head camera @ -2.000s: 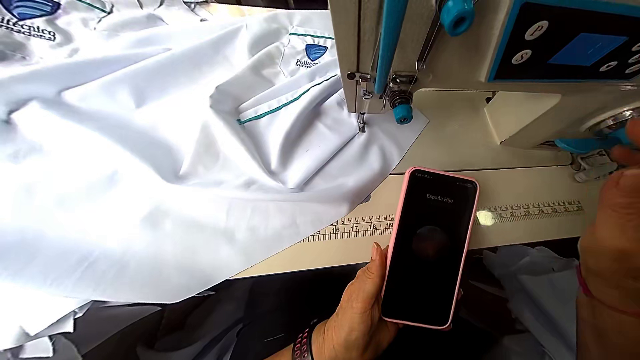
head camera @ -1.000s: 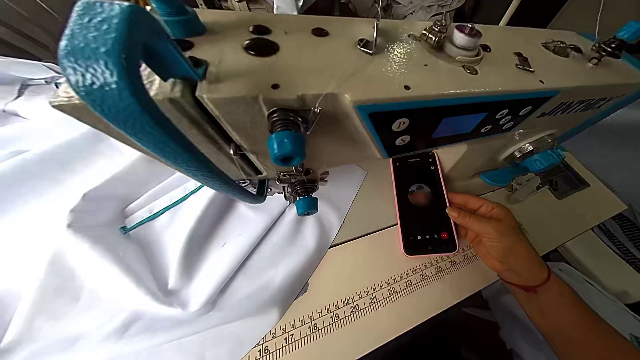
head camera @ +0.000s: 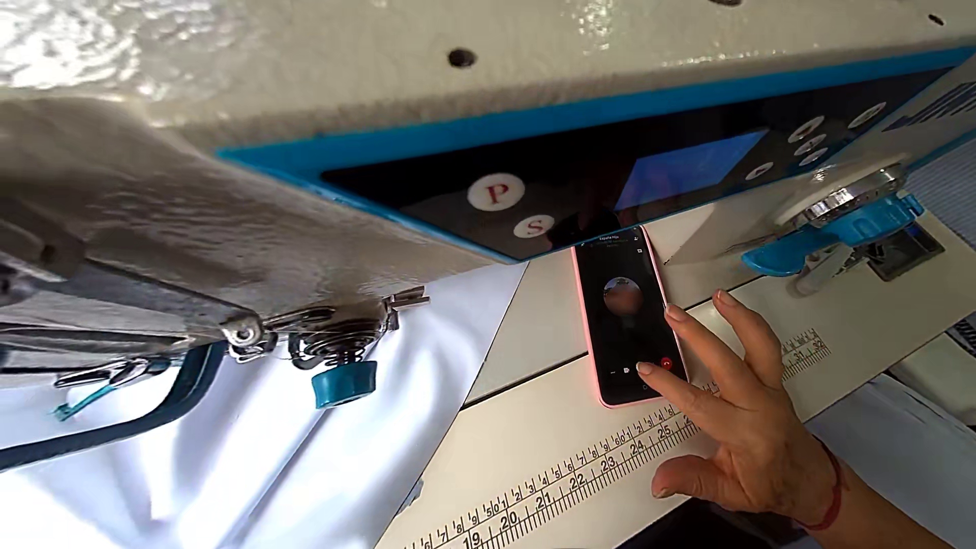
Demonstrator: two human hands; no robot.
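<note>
A smartphone in a pink case [head camera: 627, 328] lies face up on the sewing machine's bed, its upper end partly behind the machine's arm. The lit screen shows a call display with a round picture. My right hand [head camera: 743, 404], with a red cord at the wrist, is over the phone's lower right side. Its fingers are spread, with the index fingertip at the lower part of the screen. It is not gripping the phone. White fabric [head camera: 366, 435] lies under the machine head at the left. My left hand is out of view.
The industrial sewing machine's arm and control panel [head camera: 427, 191] cross the upper view. A blue tension knob [head camera: 345, 383] is at the left, and a blue lever [head camera: 785, 258] below a dial at the right. A printed ruler scale [head camera: 564, 480] runs along the bed's front.
The phone, first held up in my left hand, then held by my right, now lies on the machine bed. My right hand has let go of it and spread its fingers. The view has moved much closer.
</note>
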